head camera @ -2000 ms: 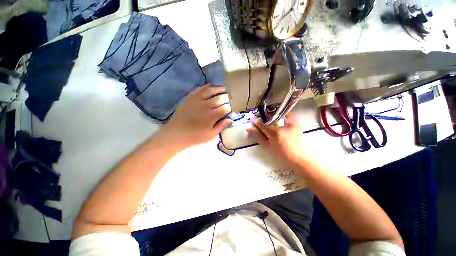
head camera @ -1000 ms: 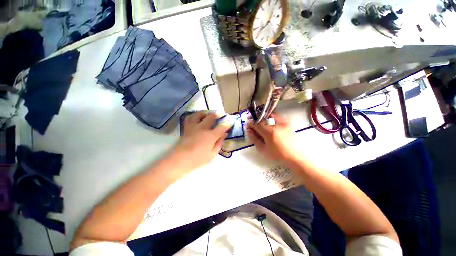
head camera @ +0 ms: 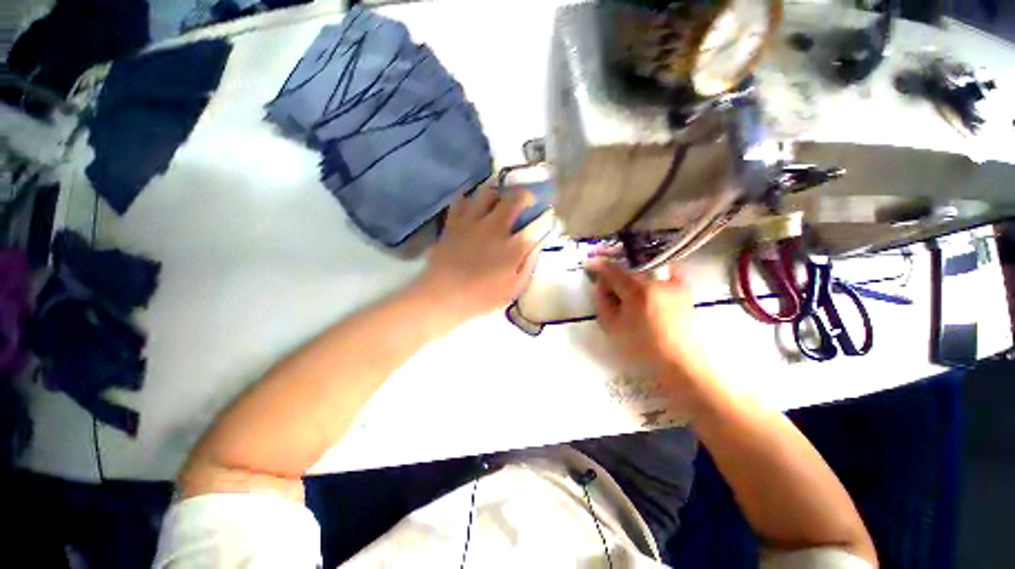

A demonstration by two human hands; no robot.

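Note:
A blue-grey flap piece point(head camera: 535, 207) shows beside the fingers of my left hand point(head camera: 485, 251), partly hidden by the hand and the machine head. My left hand lies over it, left of the needle area. My right hand point(head camera: 646, 311) is just right of the needle area, fingertips close together by the presser foot point(head camera: 637, 250); whether it grips cloth cannot be seen. The machine head point(head camera: 623, 145) covers much of the work. A fanned pile of blue-grey flap pieces point(head camera: 401, 145) lies behind and left of my left hand.
Red-handled scissors point(head camera: 748, 291) and dark-handled shears point(head camera: 829, 322) lie right of my right hand. A dark-edged rectangular device point(head camera: 968, 295) is at far right. Dark navy cut pieces point(head camera: 150, 111) and more dark cloth point(head camera: 95, 322) lie at far left. A dial point(head camera: 731, 45) is on the machine head.
The piece, earlier showing between my hands, is now mostly hidden near the machine head. My left hand has moved back toward the pile side. The whole view has shifted.

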